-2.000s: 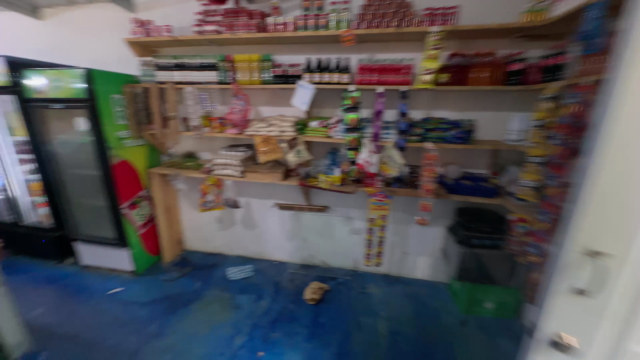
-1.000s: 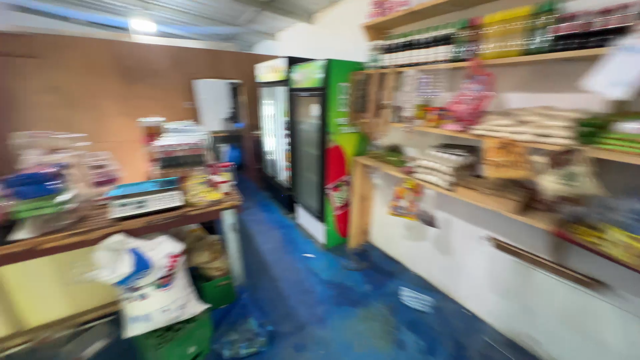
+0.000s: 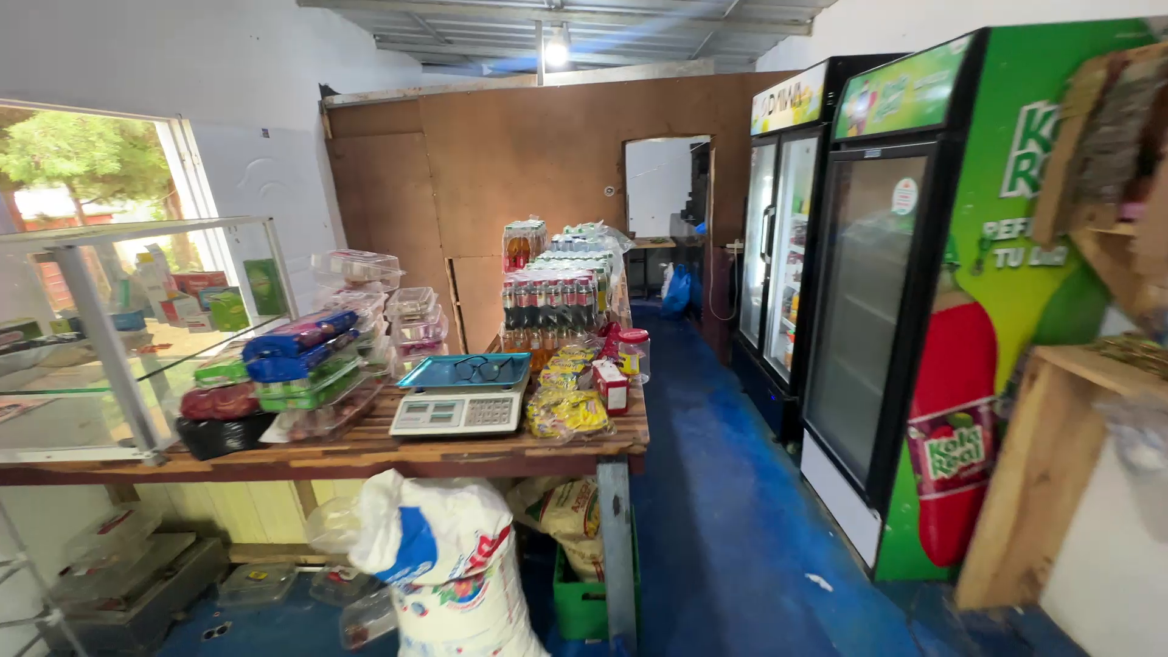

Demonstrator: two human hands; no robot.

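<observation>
Neither my left hand nor my right hand shows in the head view. Ahead stands a wooden counter (image 3: 584, 444). On it is a digital scale (image 3: 459, 409) with a blue tray on top, and a pair of eyeglasses (image 3: 484, 368) lies on that tray. Right of the scale are yellow packets (image 3: 568, 412) and a red and white box (image 3: 610, 387), with a red-lidded plastic jar (image 3: 633, 354) behind. Packs of bottled drinks (image 3: 547, 306) stand farther back. Blue packages (image 3: 301, 345) lie piled to the left of the scale.
A glass display case (image 3: 155, 365) occupies the left end. A white woven sack (image 3: 456, 566) and a green crate (image 3: 584, 607) are by the counter's leg. Glass-door refrigerators (image 3: 876, 319) line the right side of the blue floor (image 3: 721, 511); a wooden shelf frame (image 3: 1027, 474) is nearer.
The view has swung far left, from the wall shelves to the counter and refrigerators. No hand appears in any frame.
</observation>
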